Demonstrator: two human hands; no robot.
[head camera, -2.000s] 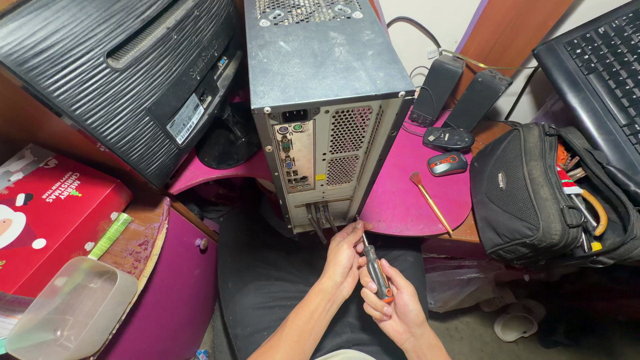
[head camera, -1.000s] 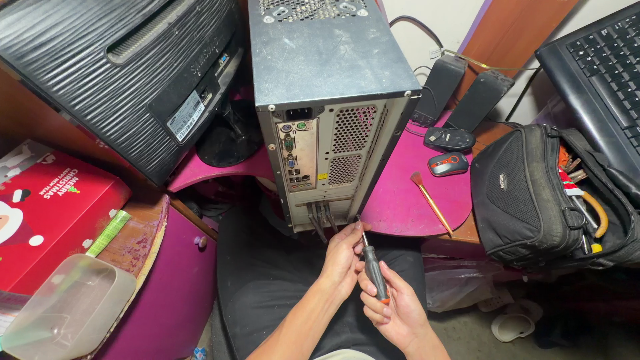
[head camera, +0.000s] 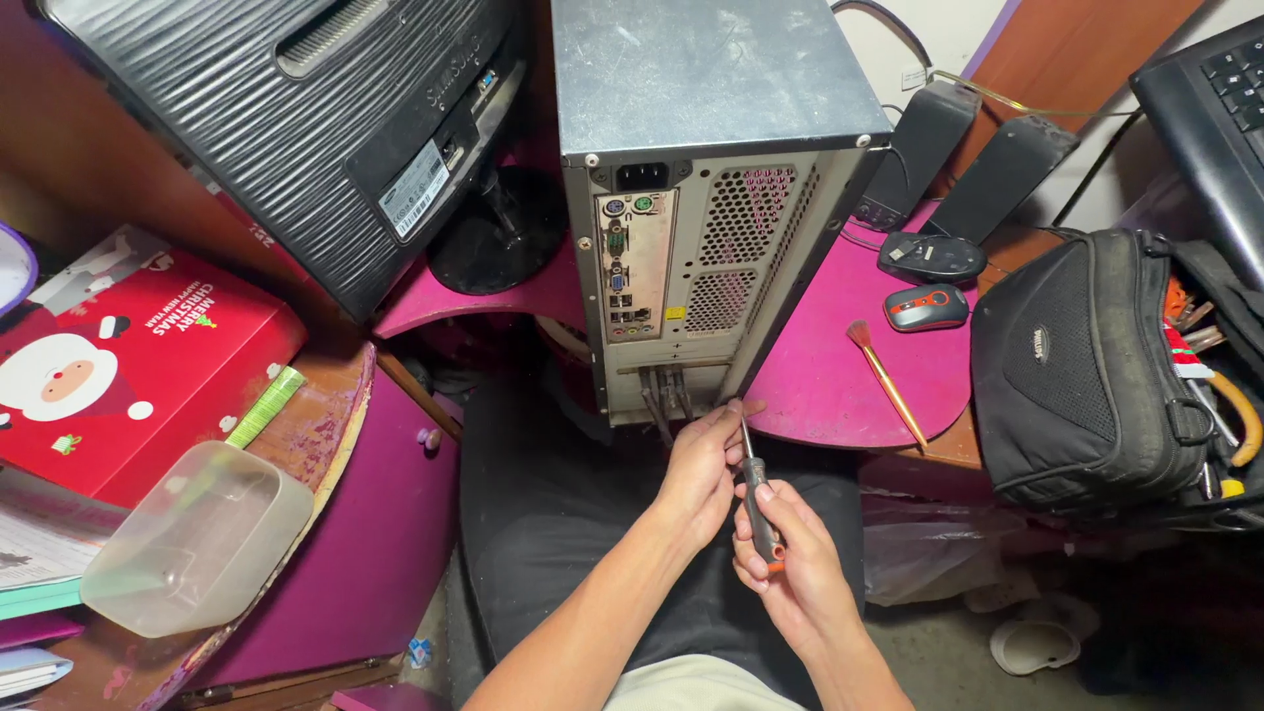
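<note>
A desktop computer tower (head camera: 716, 84) stands with its rear panel (head camera: 681, 346) facing me, its power socket, ports and perforated vents showing. My right hand (head camera: 790, 553) is closed around the dark handle of a screwdriver (head camera: 758, 499), whose shaft points up at the case's lower right corner. Beside the shaft, close to that corner, is my left hand (head camera: 709, 464), its fingertips at the shaft's upper end. The tool's tip and whatever the left fingers may pinch are hidden. Several dark cables (head camera: 660, 395) hang at the bottom of the rear panel, left of my left hand.
A monitor (head camera: 316, 109) leans at the left, above a red gift box (head camera: 128, 355) and a clear plastic container (head camera: 197, 538). On the pink desktop (head camera: 820, 365) lie a brush (head camera: 889, 385) and a computer mouse (head camera: 926, 308). Further right are speakers (head camera: 1002, 178), a black tool bag (head camera: 1076, 375) and a laptop (head camera: 1215, 128).
</note>
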